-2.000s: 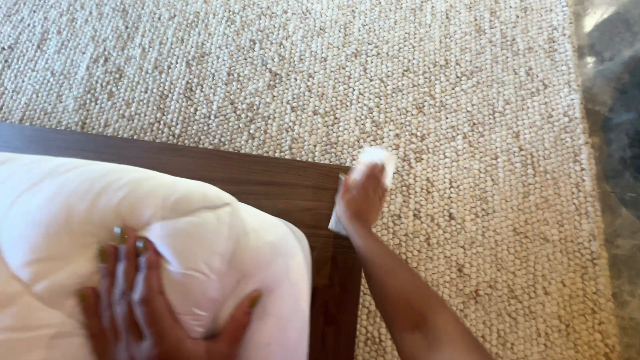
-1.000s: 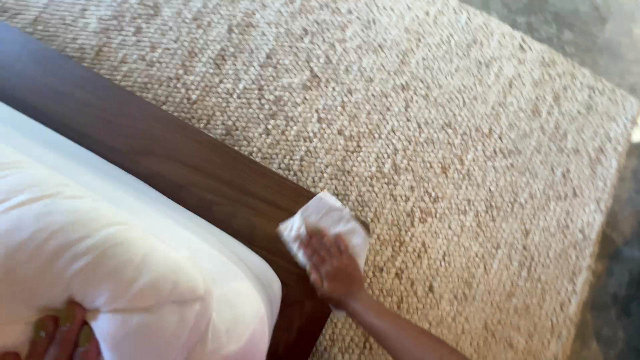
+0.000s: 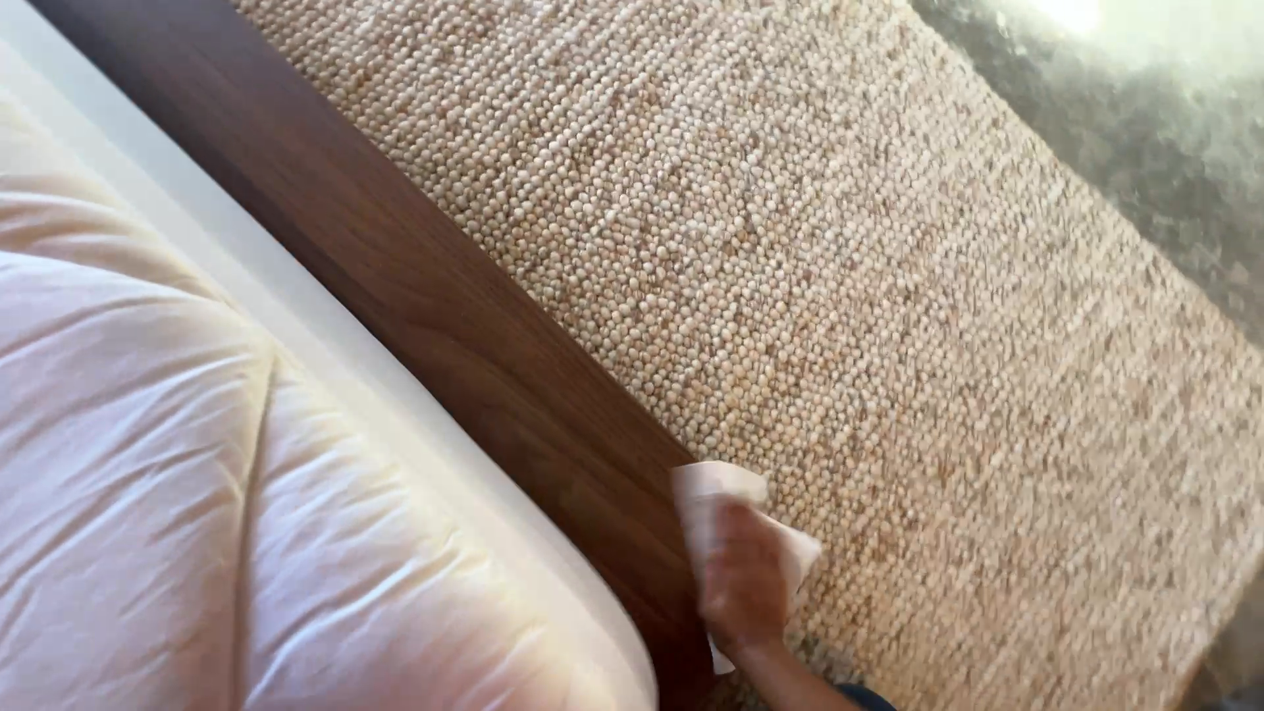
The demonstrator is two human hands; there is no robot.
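My right hand (image 3: 746,578) grips a white cloth (image 3: 719,481) at the outer corner of a dark wooden bed frame (image 3: 474,341). Part of the cloth lies against the wood's edge and part sticks out over the rug. Hand and cloth are somewhat blurred. Beside the frame's ledge is a white mattress (image 3: 326,370), with a puffy white duvet (image 3: 128,444) on top of it. My left hand is out of view.
A beige and brown woven rug (image 3: 790,247) lies on the floor alongside the bed frame. Past its edge shows a grey, shiny floor (image 3: 1136,128) at the upper right. A bit of dark fabric (image 3: 864,697) shows by my right forearm.
My left hand, on the duvet in the earlier frames, has gone out of view. My right hand stays with the cloth around the frame's corner. The view has turned.
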